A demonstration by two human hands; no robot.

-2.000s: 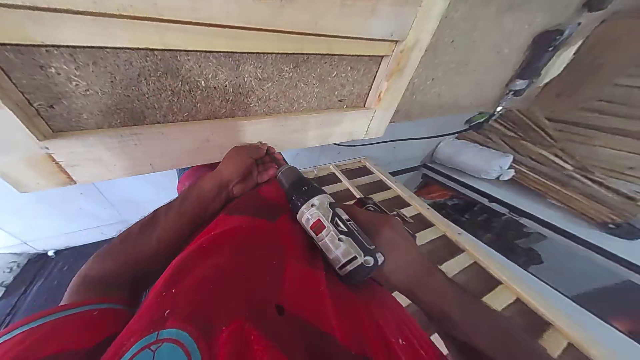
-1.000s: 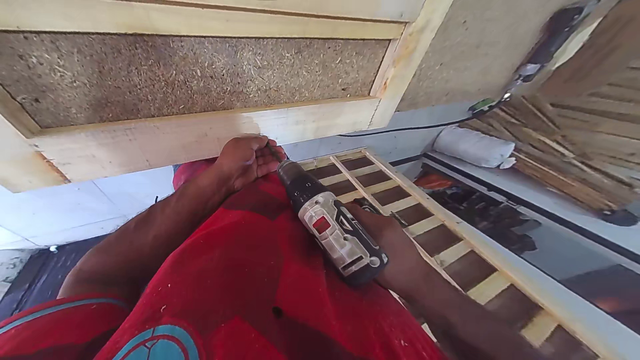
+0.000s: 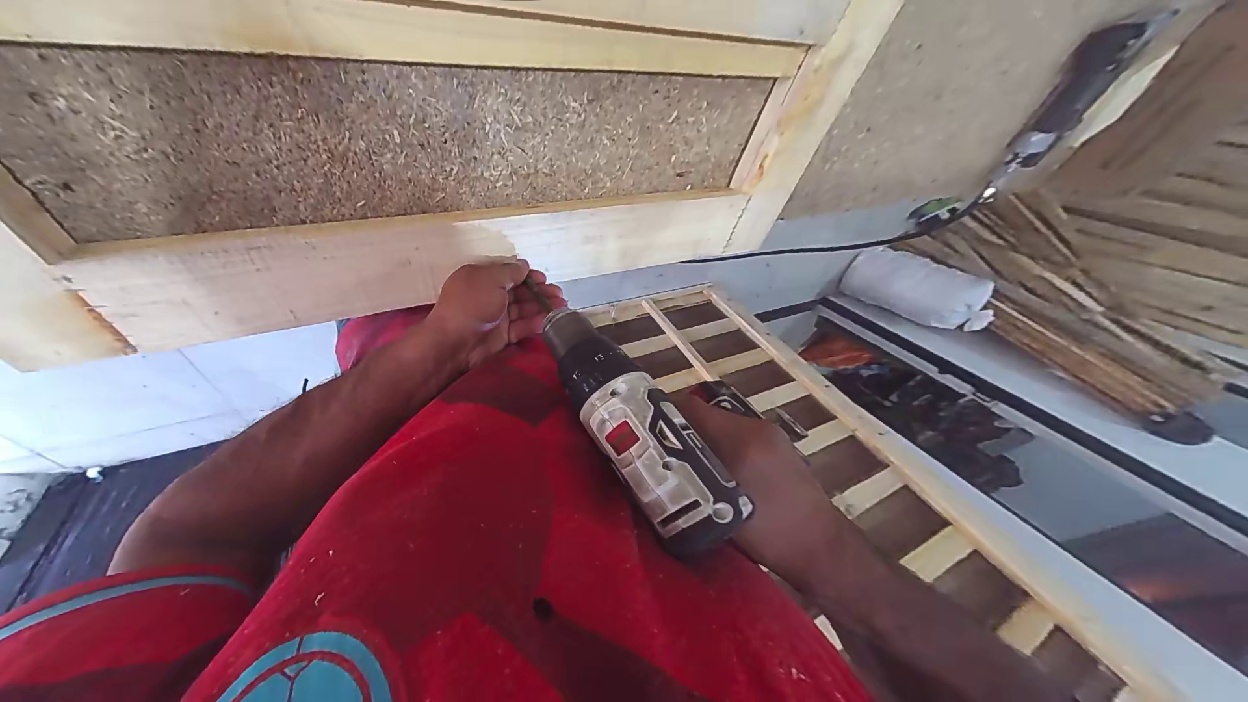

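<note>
A cordless drill (image 3: 648, 453) with a pale body, black chuck and red patch lies across the front of my red shirt. My right hand (image 3: 746, 444) is wrapped around its handle, partly hidden behind the body. At the tip of the chuck, my left hand (image 3: 487, 307) pinches a thin dark bit between thumb and fingers. Just beyond my left hand is the near rail of a wooden frame (image 3: 390, 258), with a particleboard panel (image 3: 390, 136) set into it.
A slatted wooden frame (image 3: 868, 429) stands low on the right. Beyond it are a white bundle (image 3: 916, 288), a pile of thin wood strips (image 3: 1072, 302) and a glossy dark surface (image 3: 936, 414). A black cable (image 3: 809, 251) runs behind the panelled frame.
</note>
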